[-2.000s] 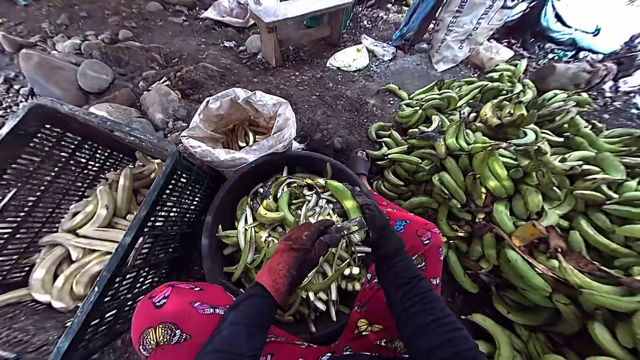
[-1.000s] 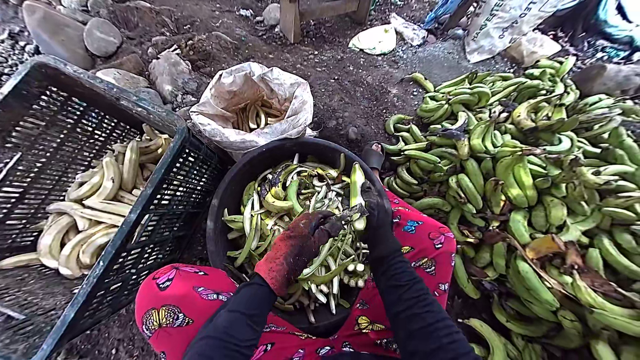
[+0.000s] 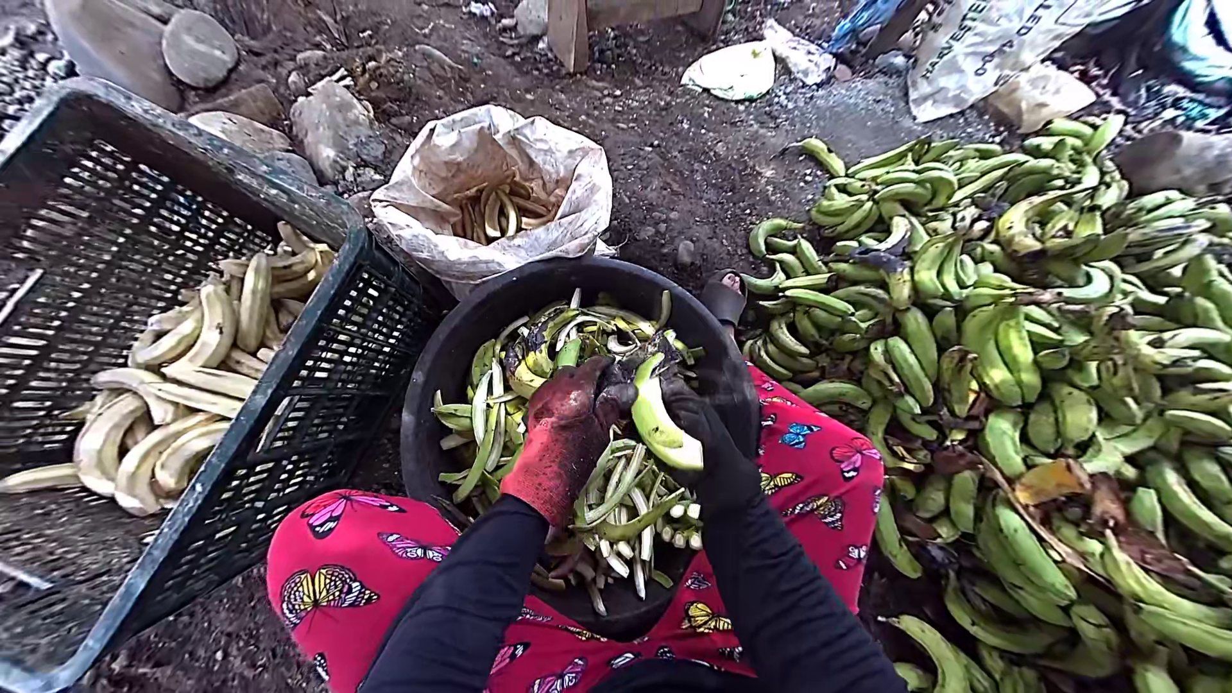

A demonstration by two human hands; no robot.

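Observation:
Over a round black tub [image 3: 430,385] of green plantain peels [image 3: 491,433], my right hand [image 3: 710,443], in a black glove, holds a partly peeled green plantain [image 3: 662,423] upright, its lower end pale. My left hand [image 3: 568,438], in a red glove stained dark, is closed at the plantain's left side; its fingertips are blurred and I cannot tell what lies in them. Peeled plantains [image 3: 207,337] lie in a dark plastic crate [image 3: 327,318] at the left. A large pile of green plantains [image 3: 1001,356] covers the ground at the right.
Beyond the tub stands an open whitish sack [image 3: 414,207] with pale pieces inside. Stones [image 3: 197,48] lie behind the crate. A wooden bench leg [image 3: 568,34], a white bag [image 3: 731,69] and a printed sack [image 3: 972,58] are at the back. A sandalled foot [image 3: 725,296] rests beside the tub.
The plantain in my right hand now shows pale flesh at its lower end and leans differently. My left hand has moved up a little over the tub.

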